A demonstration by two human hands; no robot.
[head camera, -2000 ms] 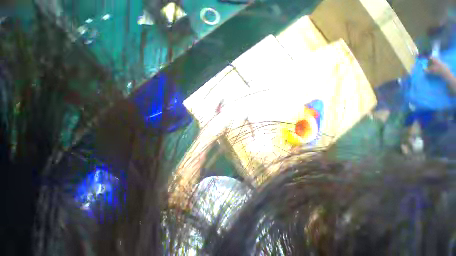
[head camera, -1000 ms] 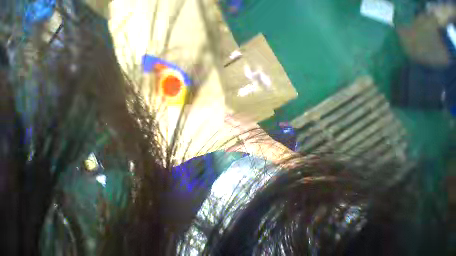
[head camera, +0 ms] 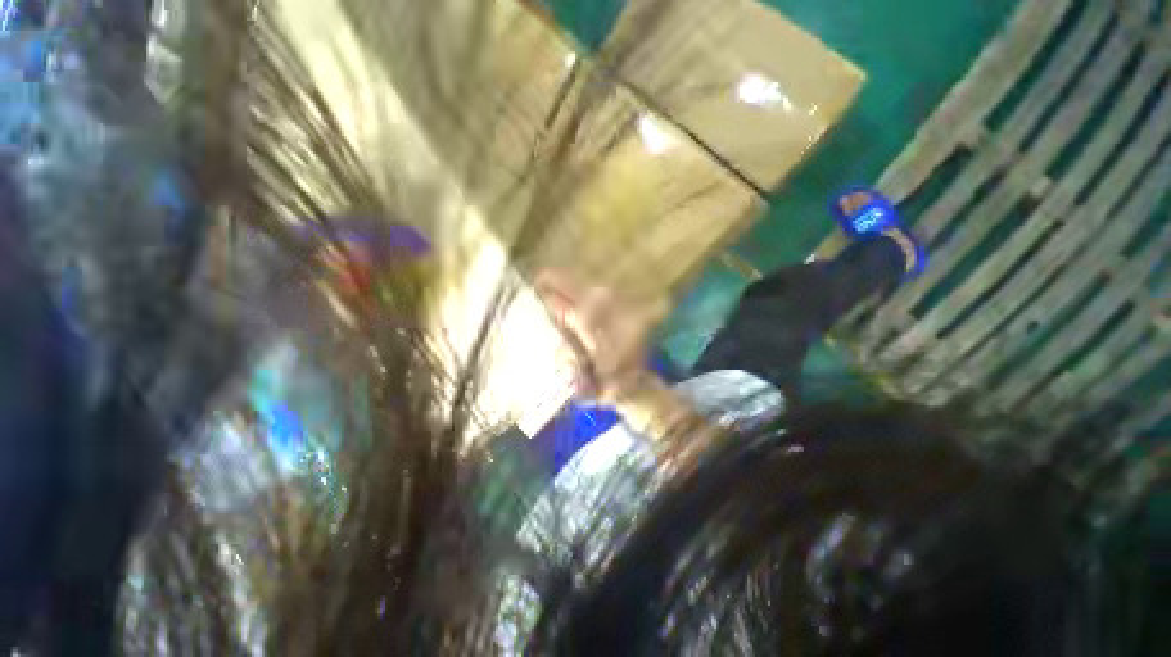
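Note:
A long tan carton [head camera: 514, 141] runs from the top left towards the centre, with glossy flaps or panels on its right side. A bare hand [head camera: 584, 321], apparently my right, rests at the carton's near right edge. Its fingers are blurred and partly hidden by hair, so its grip is unclear. A faint blue and red shape, apparently the tape dispenser [head camera: 366, 257], shows at the carton's left edge behind strands of hair. I cannot tell what it rests on or whether a hand holds it. My left hand does not show.
A slatted wooden pallet [head camera: 1027, 193] lies on the green floor at the right. A foot in a blue sandal [head camera: 867, 216] and a dark trouser leg are beside it. Dark hair covers much of the bottom and left. A blurred greyish-blue shape is at the far left.
The view has swung, so the pallet is larger and a sandalled foot shows. The dispenser shape is farther left and dimmer. The visible hand stays by the carton's near edge.

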